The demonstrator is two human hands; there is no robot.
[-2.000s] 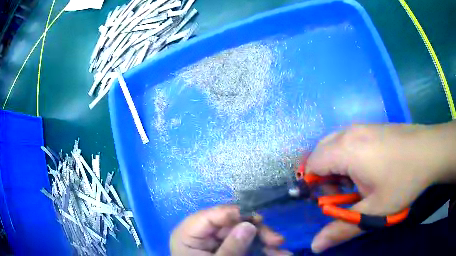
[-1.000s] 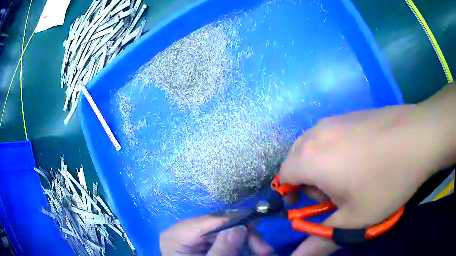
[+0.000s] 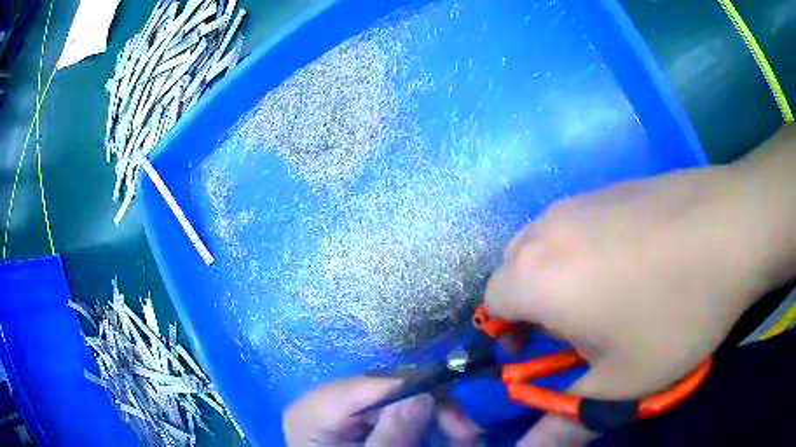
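My right hand (image 3: 637, 279) is around the orange-red handles of the trimming scissors (image 3: 559, 384), low over the blue tray (image 3: 689, 144). The dark blades and silver pivot point left, to my left hand. My left hand (image 3: 375, 415) is at the bottom edge, partly cut off, with its fingertips bunched at the blades. A strip between its fingers cannot be made out. Fine silvery clippings (image 3: 332, 113) lie heaped in the tray, and more lie scattered under the blades. A loose white strip (image 3: 177, 209) lies across the tray's left rim.
An upper pile of whitish strips (image 3: 166, 83) lies beyond the tray's upper left edge. A greyer, tangled pile (image 3: 153, 375) lies between the tray and the darker blue bin (image 3: 39, 332). A white paper (image 3: 87, 30) is at top left. Yellow lines cross the green mat.
The view has shifted, so the tray and piles sit further left than two seconds ago. Both hands stay at the scissors; the blades remain by my left fingertips.
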